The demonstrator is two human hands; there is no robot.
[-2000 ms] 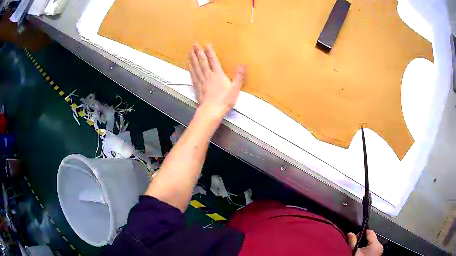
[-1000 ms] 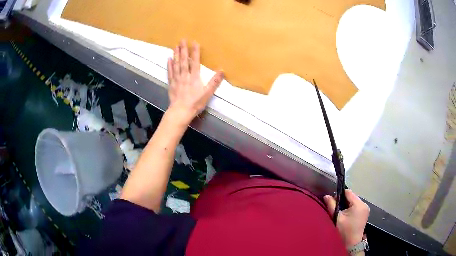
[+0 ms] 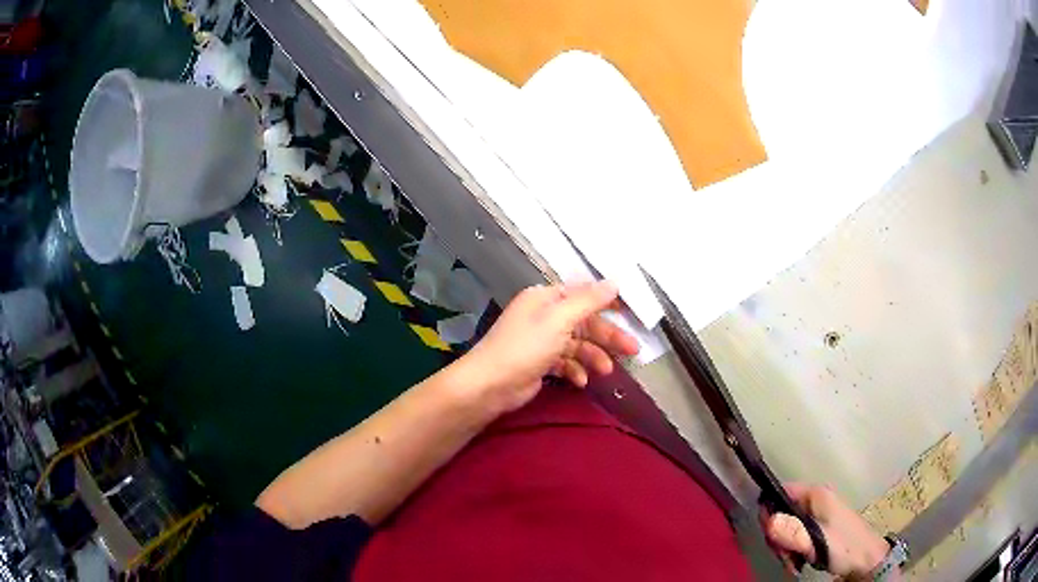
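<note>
White layered fabric (image 3: pixel 637 193) lies under a tan-brown card pattern (image 3: pixel 649 57) and reaches the near table edge. My left hand (image 3: pixel 563 341) is at the fabric's near corner, thumb above and fingers below, pinching the edge; the exact grip is partly hidden. My right hand (image 3: pixel 837 532) holds black fabric shears (image 3: pixel 728 426) by the looped handles. The blades point up and left, with the tip over the fabric beside my left fingertips. I cannot tell whether the blades are parted.
The riveted metal table edge (image 3: pixel 479 234) runs diagonally beside me. A grey metal block (image 3: pixel 1016 114) is on the table at the right, above paper labels (image 3: pixel 916 477) and a long grey curved strip (image 3: pixel 968 472). A translucent bin (image 3: pixel 194 159) and white scraps (image 3: pixel 237 256) are on the floor.
My left hand has left the flat fabric near the pattern and moved right to the fabric corner. The shears have come down to that corner. The view has shifted right along the table.
</note>
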